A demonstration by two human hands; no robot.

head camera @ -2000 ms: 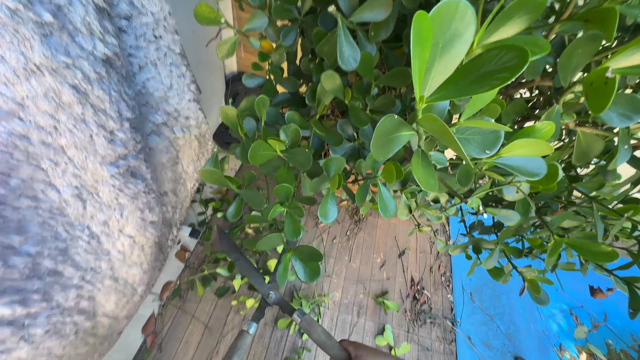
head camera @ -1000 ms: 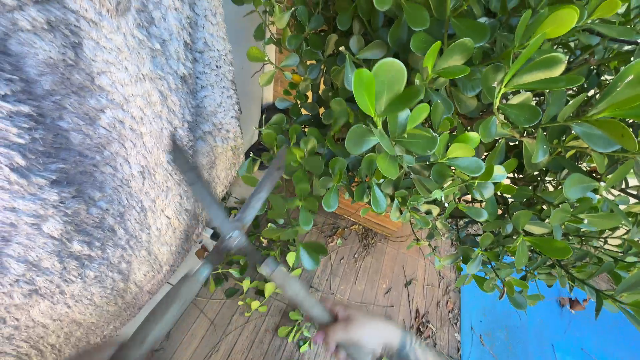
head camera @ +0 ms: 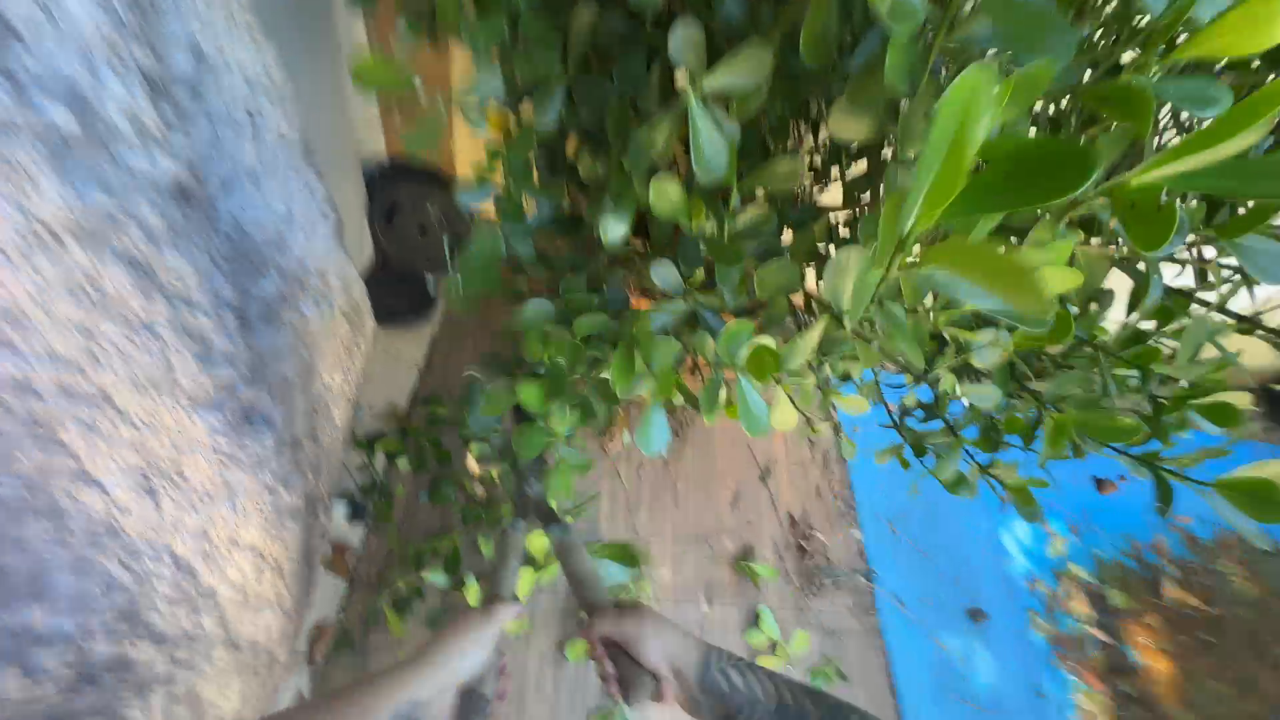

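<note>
Motion blurs the lower part of the view. Hedge shears [head camera: 535, 500] point up and away into the low leaves of a bush [head camera: 700, 220]; their blades are mostly hidden by foliage. My right hand [head camera: 635, 640], below a dark patterned sleeve, is closed round the right handle. At the left handle, my left hand [head camera: 495, 625] is blurred, with the forearm reaching in from the bottom edge, and it holds that handle. The two handles are close together.
A rough textured wall [head camera: 160, 380] fills the left side. A dark round object [head camera: 410, 225] stands near its edge. Cut sprigs [head camera: 775, 640] lie on the wooden deck [head camera: 690, 510]. A blue sheet [head camera: 930, 560] with fallen leaves is at the right.
The shears have moved away from in front of the rough wall, down into the bush's lower leaves. Their handles, spread apart one second ago, are closer together.
</note>
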